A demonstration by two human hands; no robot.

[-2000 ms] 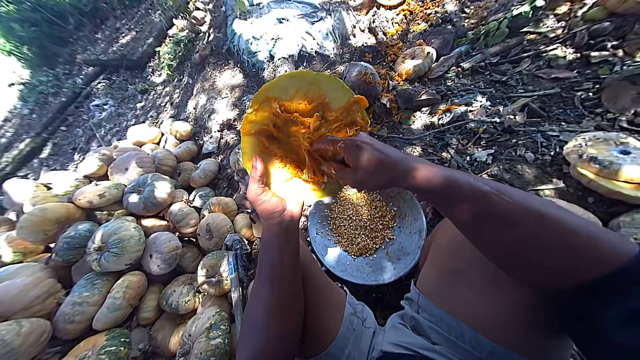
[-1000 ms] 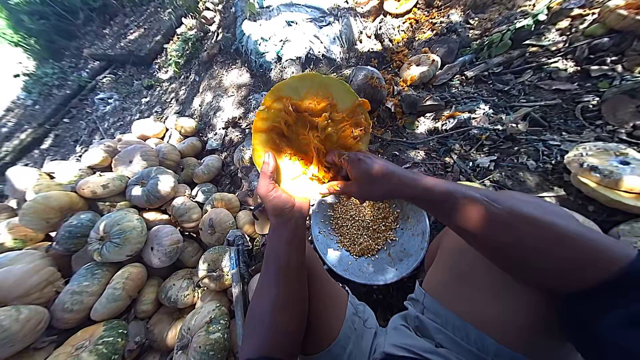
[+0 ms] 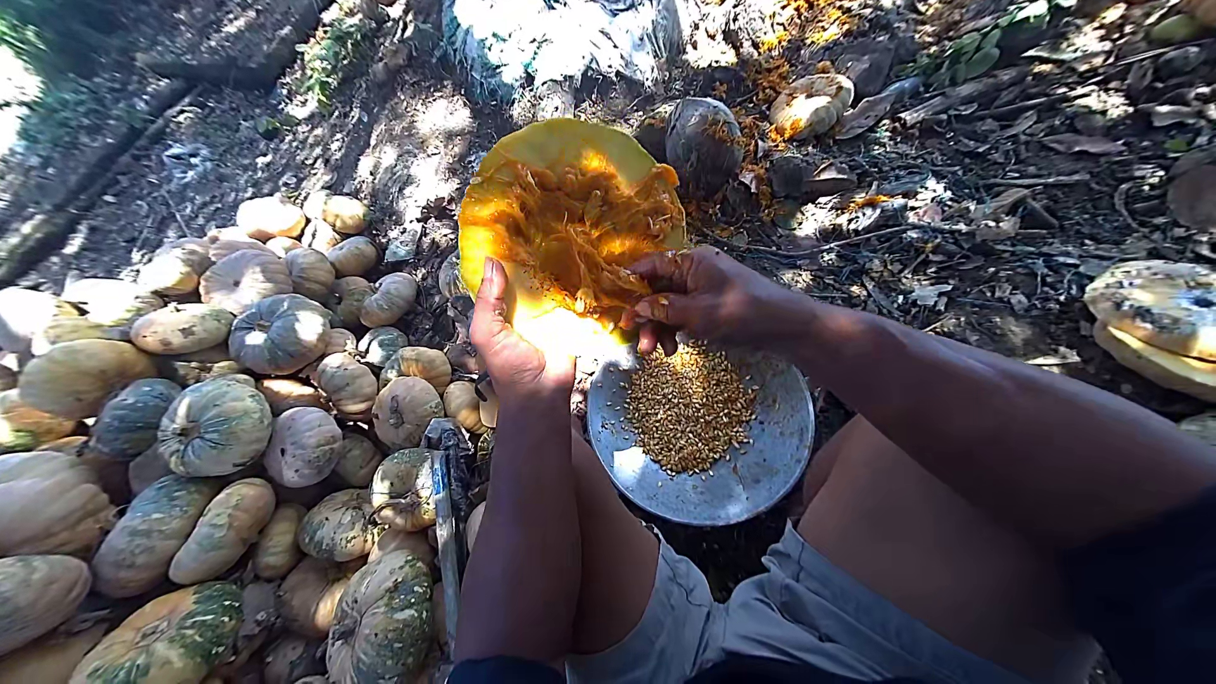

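Observation:
A halved pumpkin (image 3: 541, 152), its orange stringy pulp facing me, is held up by my left hand (image 3: 518, 347) at its lower left edge, thumb against the rim. At its lower right, my right hand (image 3: 689, 299) has bent fingers at the pulp; whether strands or seeds are pinched in them cannot be told. Just below both hands, a round metal basin (image 3: 703, 503) sits between my legs with a heap of pale pumpkin seeds (image 3: 689, 408) in it. Strong sunlight washes out the pumpkin's lower edge.
Whole pumpkins (image 3: 214, 427) are piled on the left, beside a long flat tool or blade (image 3: 446, 532) near my left forearm. Cut pumpkins (image 3: 1159, 309) lie on the right. A pale sack or sheet (image 3: 560, 38), a dark round gourd or pumpkin (image 3: 703, 142) and orange scraps lie ahead on leaf-strewn ground.
My right hand has moved from inside the pulp to the pumpkin's lower right edge. My left hand keeps its hold on the pumpkin.

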